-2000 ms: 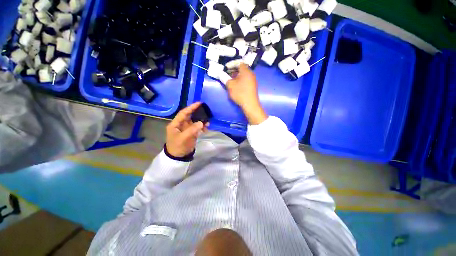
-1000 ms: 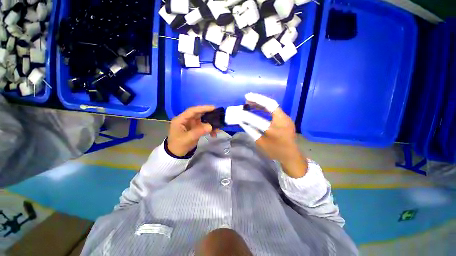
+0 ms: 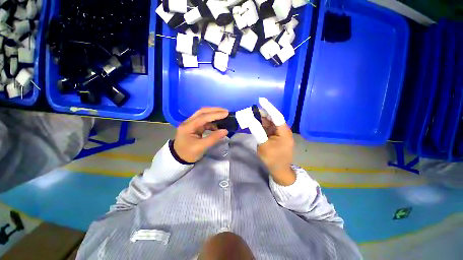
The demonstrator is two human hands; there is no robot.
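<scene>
My left hand (image 3: 195, 136) holds a glossy black housing (image 3: 227, 122) between thumb and fingers, just in front of my smock. My right hand (image 3: 275, 144), with white finger cots on thumb and fingers, holds a white-and-black block (image 3: 245, 118) against the housing's right side. Whether the block is inside the housing cannot be told. The middle tray (image 3: 190, 96) holds a heap of white-and-black blocks (image 3: 213, 33) with thin leads at its far part. The tray to its left (image 3: 137, 107) holds loose black housings (image 3: 117, 93) and close rows of black parts behind them.
The right tray (image 3: 350, 131) has a small black group (image 3: 337, 27) at its far left corner. Stacked blue trays (image 3: 441, 96) stand at far right. Another tray of white-and-black blocks (image 3: 23, 53) is at far left. A grey-white sleeve (image 3: 40, 144) of another person shows below it.
My right hand has come back from the block heap with a block and met the housing in my left hand. In the last second both hands stayed close together; the view shifted slightly.
</scene>
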